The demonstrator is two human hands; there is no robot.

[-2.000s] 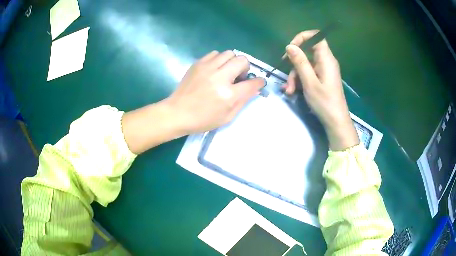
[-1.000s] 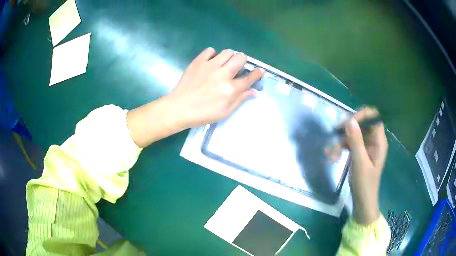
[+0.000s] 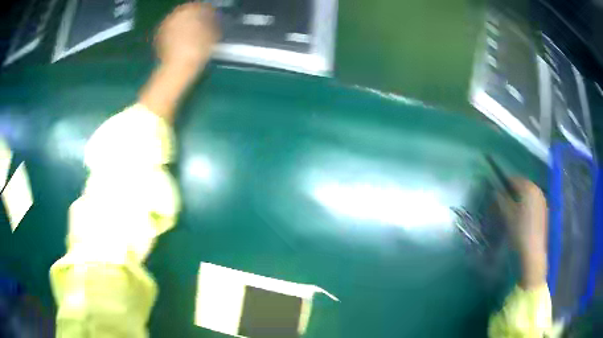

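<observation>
My left hand (image 3: 186, 36) is at the top left, blurred, at the left part of a dark tablet back cover (image 3: 278, 28) with a white border of backing sheet. Its fingers overlap the cover's edge; whether they grip it is unclear. My right hand (image 3: 525, 211) is at the right, blurred, holding the dark tweezers (image 3: 500, 173), which point up and left. It is beside the loose pile of thin metal parts (image 3: 468, 228).
A die-cut sheet with a black rectangle (image 3: 219, 298) lies at bottom centre. Pale liner cards (image 3: 18, 197) lie at far left. More covers (image 3: 514, 79) stand at upper right and others (image 3: 99, 23) at upper left. A blue parts tray (image 3: 557, 231) is at the right edge.
The view has shifted. The cover that lay in front of me is gone from the near bench. My left hand has moved up to a cover at the top; my right hand has moved to the small-parts pile.
</observation>
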